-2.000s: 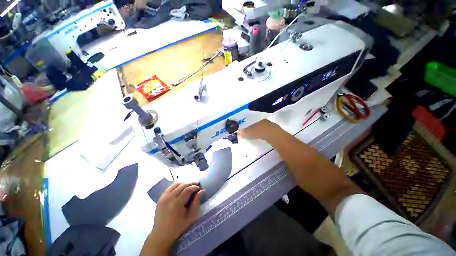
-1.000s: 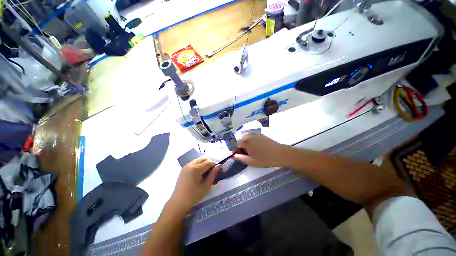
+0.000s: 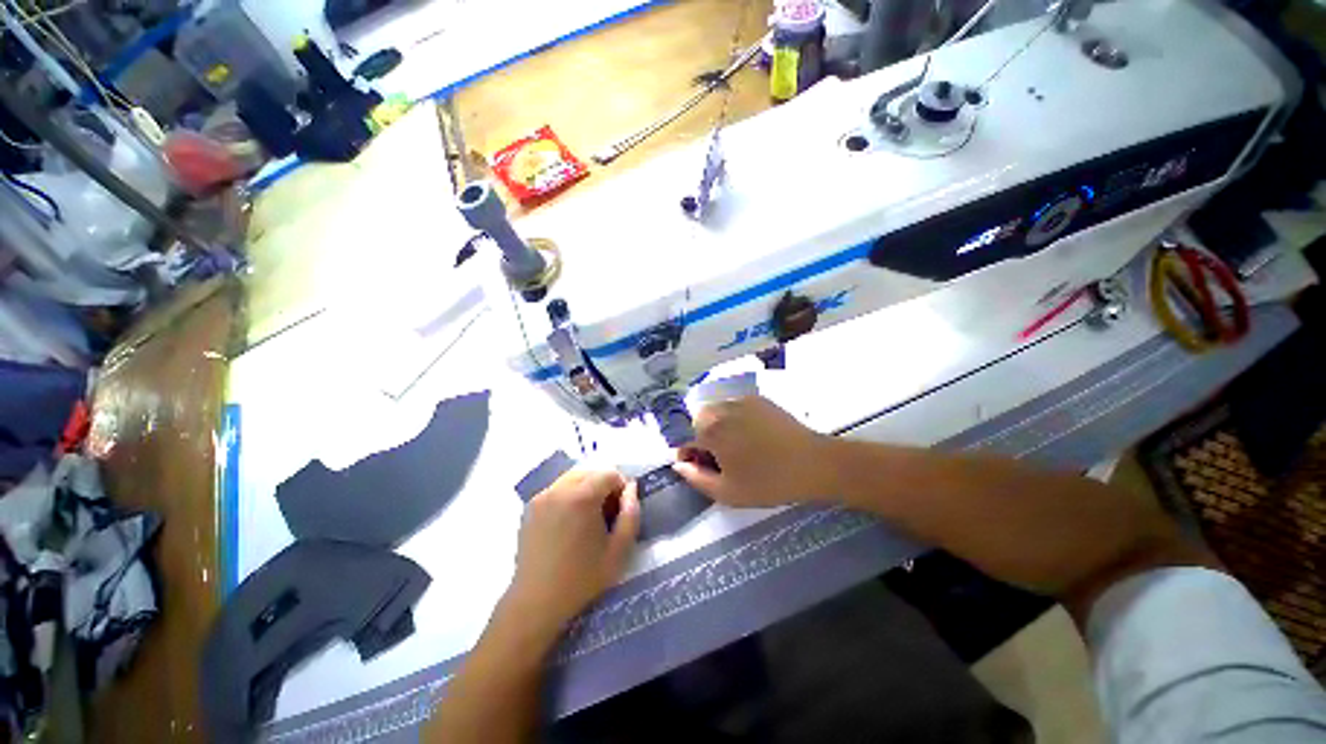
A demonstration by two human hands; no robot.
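Note:
A dark grey curved panel (image 3: 672, 509) lies on the machine bed, below and in front of the needle area. A small dark strip (image 3: 659, 480) lies across it between my fingertips. My left hand (image 3: 570, 526) pinches the strip's left end, its fingers resting on the panel. My right hand (image 3: 749, 451) pinches the strip's right end close to the presser foot area (image 3: 669, 419). My hands cover parts of the panel and strip; the needle tip cannot be made out.
The white sewing machine (image 3: 931, 218) stands behind my hands. Plain dark arc panels (image 3: 393, 472) and a pile with a dark slot (image 3: 313, 603) lie at the left. Red-handled snips (image 3: 1057, 311) and red and yellow rings (image 3: 1200, 298) lie at the right; a red packet (image 3: 538, 164) is behind.
My right hand has come from the machine's front knob to the panel, and both hands now hold the strip over it. The strip lies flatter than one second ago. The view has shifted.

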